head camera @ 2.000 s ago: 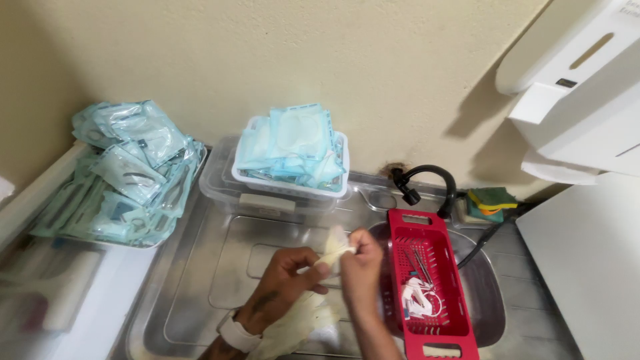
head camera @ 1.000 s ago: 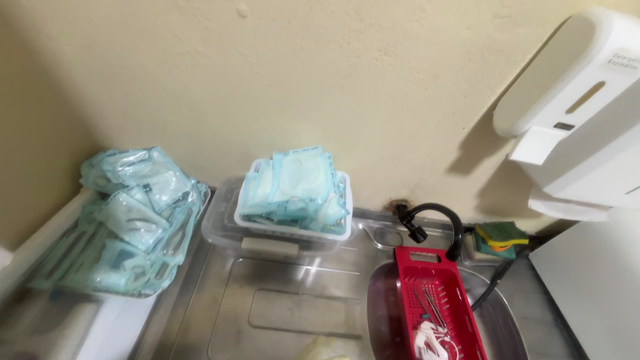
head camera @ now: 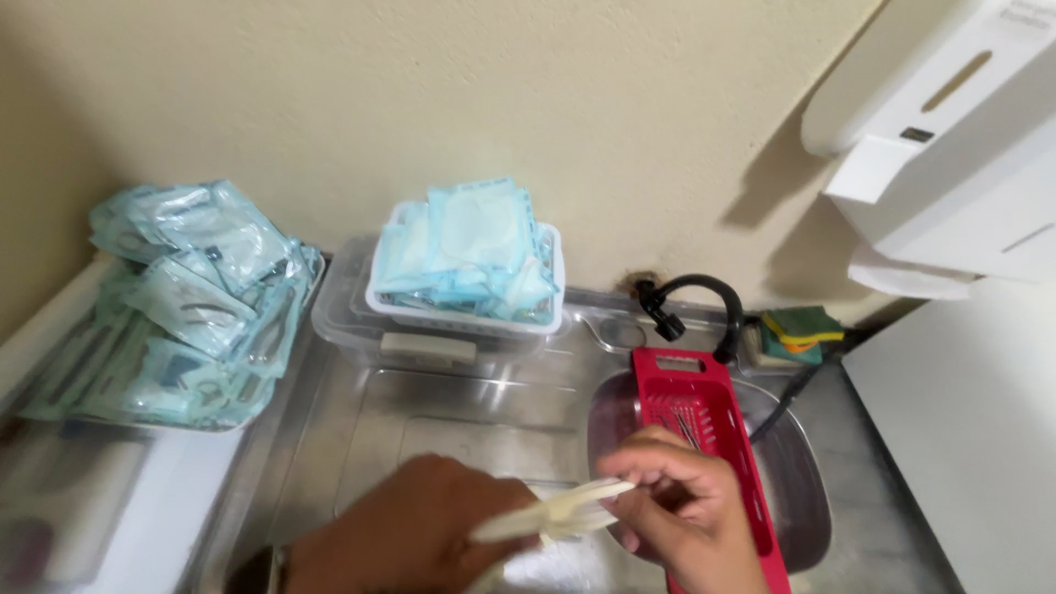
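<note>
Low in the head view, my left hand (head camera: pixel 429 524) and my right hand (head camera: pixel 685 503) are close together, pinching a pale cream, thin flexible item (head camera: pixel 557 516) that looks like a latex glove. It stretches between the fingers of both hands. Beyond my right hand a red perforated plastic basket (head camera: pixel 742 462) lies across the sink; metal instruments (head camera: pixel 686 431) show in it, partly hidden by that hand. Blur softens my left hand, whose fingertips are mostly hidden.
Blue sterilization pouches (head camera: pixel 483 235) fill a white bin (head camera: pixel 462 323) on a clear lidded box (head camera: pixel 342 322). More pouches (head camera: pixel 198 305) heap on a tray at left. A black faucet (head camera: pixel 709 285), sponges (head camera: pixel 800 330) and a white wall dispenser (head camera: pixel 924 91) are at the right.
My hands, out of view one second ago, are in view again with the cream item between them. Two seconds ago they also held a cream item. The view has shifted.
</note>
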